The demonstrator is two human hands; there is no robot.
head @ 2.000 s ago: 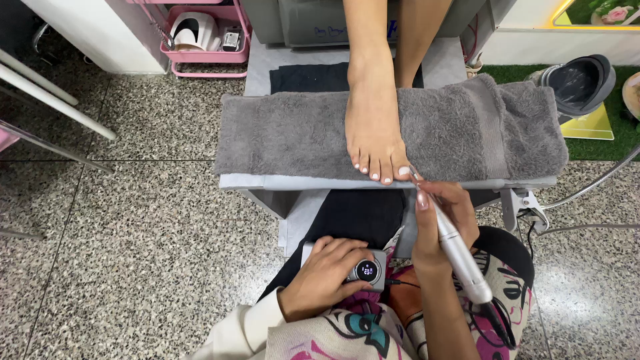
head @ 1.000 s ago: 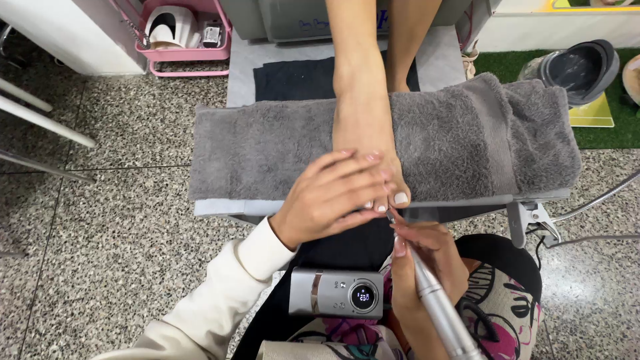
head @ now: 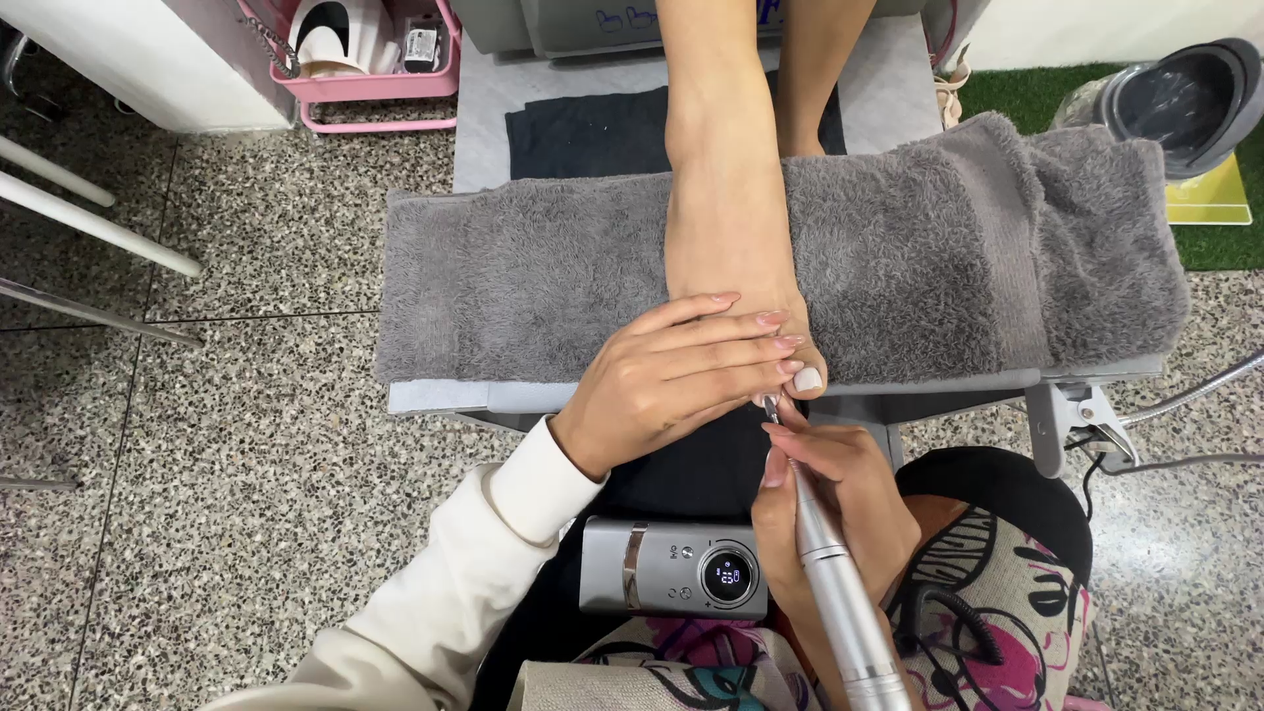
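Note:
Another person's bare foot rests on a grey towel laid over a padded rest. My left hand lies across its front with the fingers over the smaller toes; whether they grip a toe is hidden. The big toe, with a whitish nail, stays uncovered. In my right hand is a silver electric nail drill handpiece, its bit at the toe beside the big toe. Below my left hand sits the drill's silver control unit, with a lit dial.
A pink cart stands at upper left, near white metal legs. At right a white clamp with a flexible metal arm grips the rest's edge. A grey lidded container stands at upper right. A coiled cable lies over patterned fabric.
Two seconds ago my left hand was on the control unit's dial; it has moved up onto the toes. My right hand has kept the handpiece, whose tip was at the big toe earlier.

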